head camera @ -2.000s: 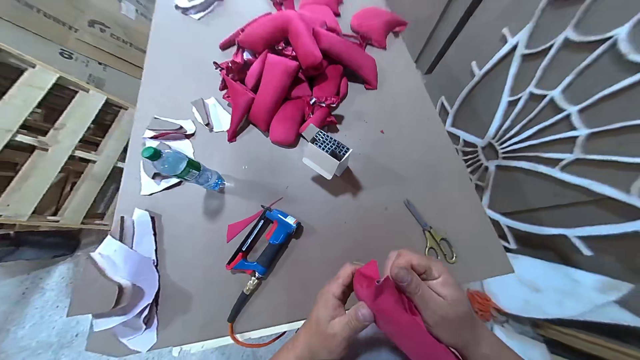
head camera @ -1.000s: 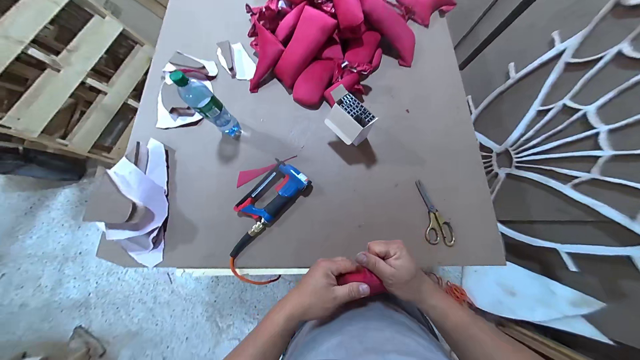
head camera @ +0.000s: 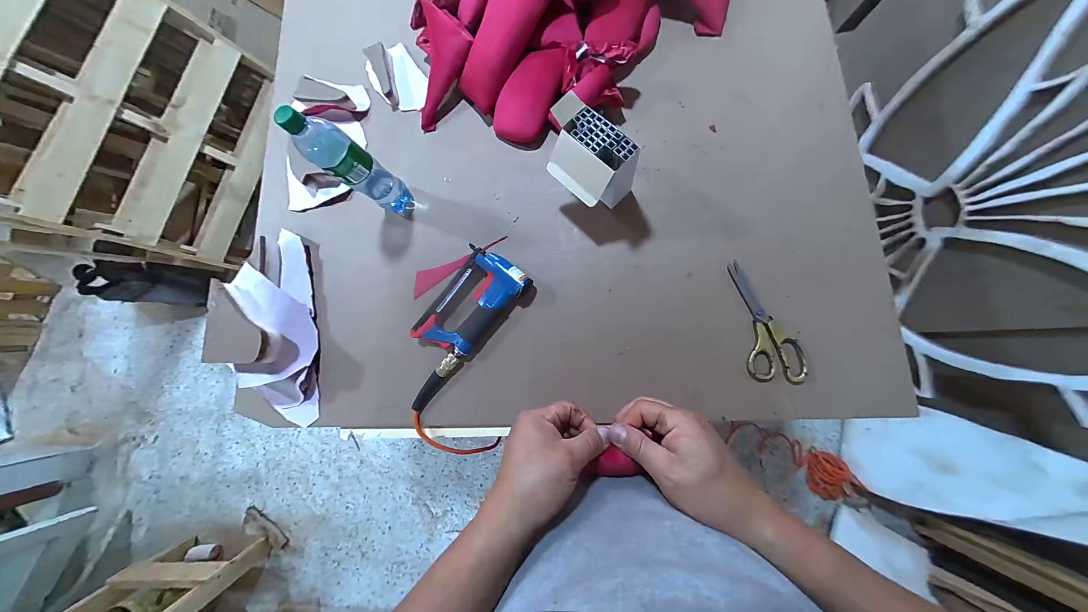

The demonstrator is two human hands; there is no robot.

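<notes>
My left hand (head camera: 551, 455) and my right hand (head camera: 680, 450) meet at the table's near edge, both pinching a red fabric piece (head camera: 615, 463) between thumbs and fingers; most of it is hidden by the hands. Ahead and left lies a blue and black pneumatic staple gun (head camera: 476, 302) with an orange hose, beside a red fabric scrap (head camera: 438, 276). Scissors with yellow handles (head camera: 772, 340) rest to the right, blades slightly apart. Farther off, an open white box of staples (head camera: 595, 157) stands by a pile of stuffed red fabric pieces (head camera: 527, 85).
A plastic bottle with a green cap (head camera: 344, 157) stands at left among paper and fabric scraps (head camera: 398, 76). More curled scraps (head camera: 276, 327) lie at the table's left edge. Wooden pallets (head camera: 110, 110) are at left, a white openwork frame (head camera: 943, 208) at right, and an orange coiled hose (head camera: 826, 474) below it.
Both hands have drawn back toward my body with the red fabric piece, from over the table to its near edge. The view has shifted. Staple gun and scissors have stayed put.
</notes>
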